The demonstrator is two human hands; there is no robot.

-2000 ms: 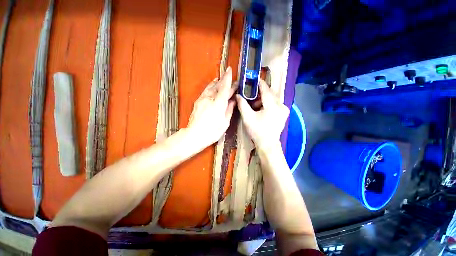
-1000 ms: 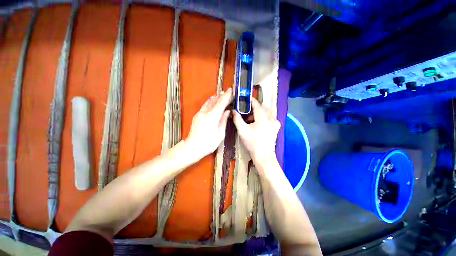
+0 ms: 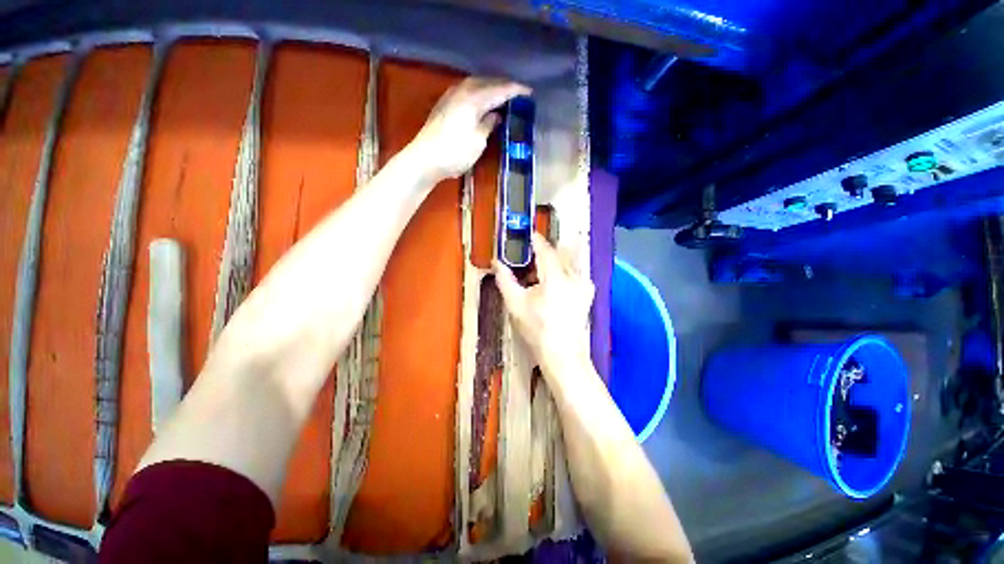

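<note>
A long narrow blue cutting die (image 3: 516, 182) with rounded ends and cross braces lies on the pale sheet material (image 3: 564, 132) at the right of the bed. My left hand (image 3: 462, 123) holds its far end with the fingers. My right hand (image 3: 547, 289) holds its near end between thumb and fingers. Thin ribs of the waste web (image 3: 244, 187) run over the orange cutting pad (image 3: 314, 121), with narrow openings just left of and below the die. A loose pale strip (image 3: 165, 320) lies on the pad at the left, its lower end hidden behind my left arm.
Blue press parts (image 3: 683, 33) are at the upper right. A control box (image 3: 870, 176) with green buttons and black knobs is at the right. A blue bin (image 3: 872, 416) with dark scraps lies at the lower right. Another blue round tub (image 3: 644, 353) shows beside the bed's purple edge (image 3: 602, 242).
My left hand has moved from the die's near end to its far end. My right hand stays at the near end. The view has shifted, showing more of the bed's far edge.
</note>
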